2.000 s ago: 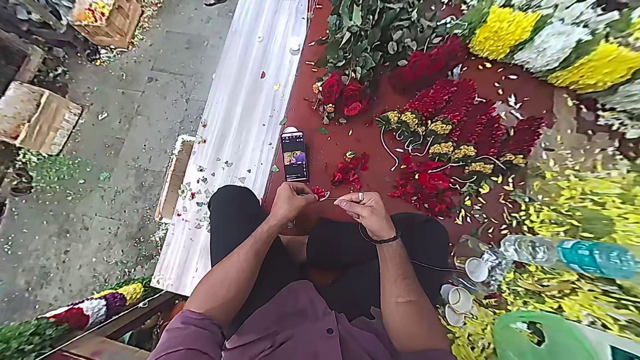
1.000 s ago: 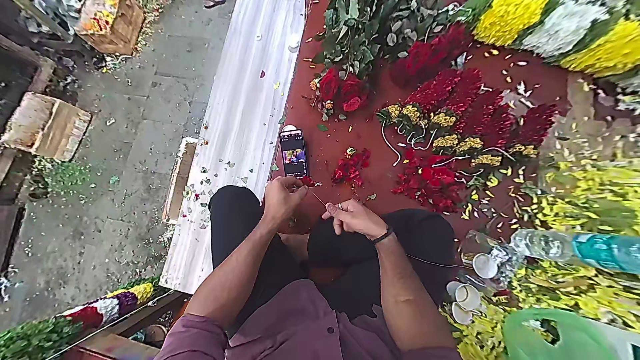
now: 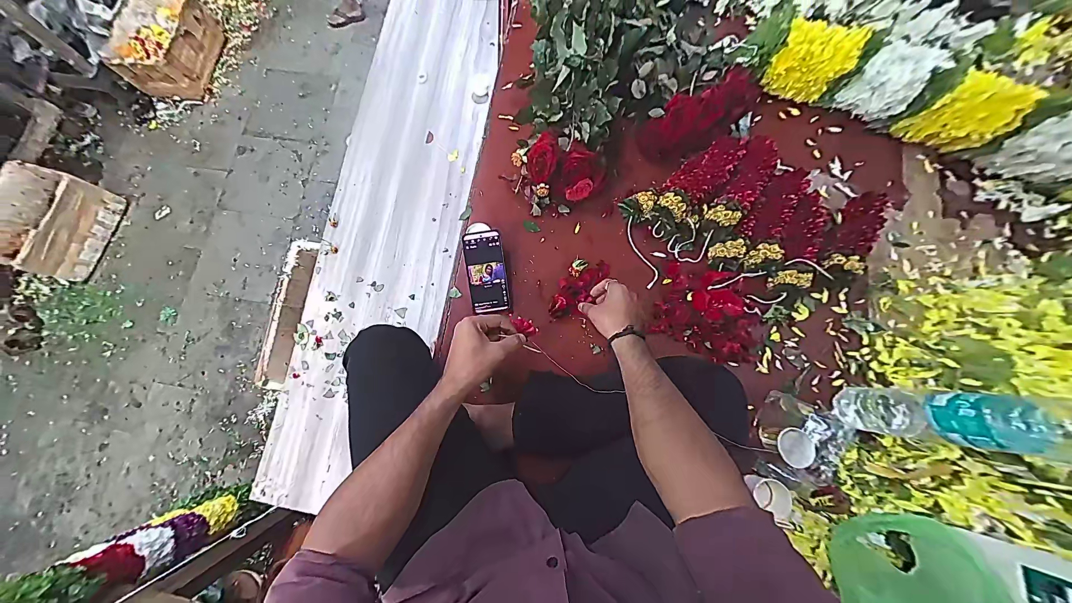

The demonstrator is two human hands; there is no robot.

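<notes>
My left hand [image 3: 484,352] pinches a small red flower bunch [image 3: 524,327] at its fingertips, just below a smartphone [image 3: 486,272] with its screen lit. A thin thread [image 3: 574,378] runs from that bunch to the right, passing under my right forearm. My right hand [image 3: 611,308] is at a small pile of red petals [image 3: 576,289], fingers closed together at its edge; whether they grip a petal cannot be told. Right of it lie loose red flowers [image 3: 712,314] and several red flower tassels [image 3: 783,201] with yellow blossoms and white strings.
Red roses [image 3: 565,167] with leafy stems lie ahead. Yellow and white flower garlands [image 3: 816,59] are at the upper right. At right are a plastic bottle [image 3: 971,419], paper cups [image 3: 796,448] and a green plastic bag [image 3: 913,557]. A white corrugated sheet [image 3: 402,167] runs along the left.
My right hand has moved away from my left hand, up and right to the small pile of red petals. My left hand stays near the phone.
</notes>
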